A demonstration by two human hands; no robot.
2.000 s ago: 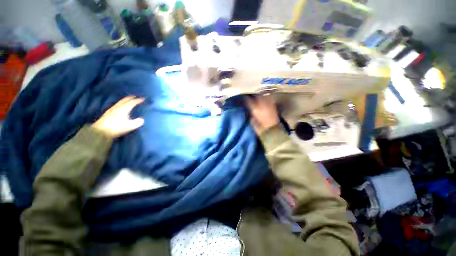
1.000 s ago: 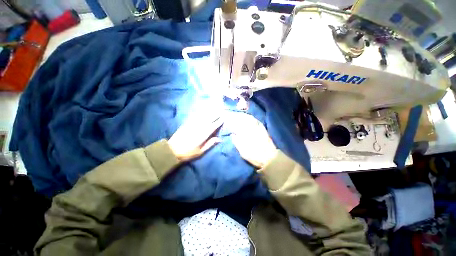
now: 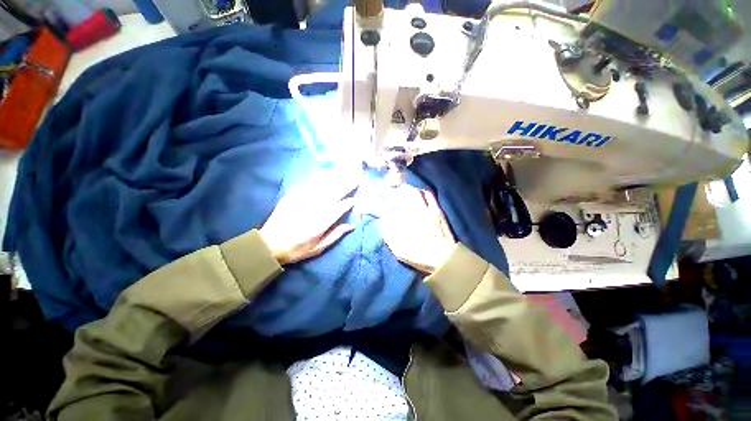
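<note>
The blue garment [image 3: 189, 164] covers the table left of and in front of the white HIKARI sewing machine [image 3: 494, 99], and runs under its needle end. My left hand [image 3: 309, 218] lies on the cloth just left of the needle, its fingertips washed out by the lamp glare. My right hand [image 3: 412, 230] lies on the cloth in front of the presser foot [image 3: 395, 160]. A seam line runs in the cloth between my hands. Both hands rest flat, pressing the cloth. The needle is lost in the glare.
Black-handled scissors [image 3: 509, 210], a round black disc [image 3: 558, 229] and small silver bobbins [image 3: 594, 226] lie under the machine arm. A thin silver strip [image 3: 597, 259] is near the table edge. An orange tray [image 3: 33, 90] stands far left. Folded pale fabric [image 3: 674, 345] is below right.
Since two seconds ago, my right hand has come from under the machine arm and my left hand from the left, both to the needle front. In the last second the left hand shifted slightly left.
</note>
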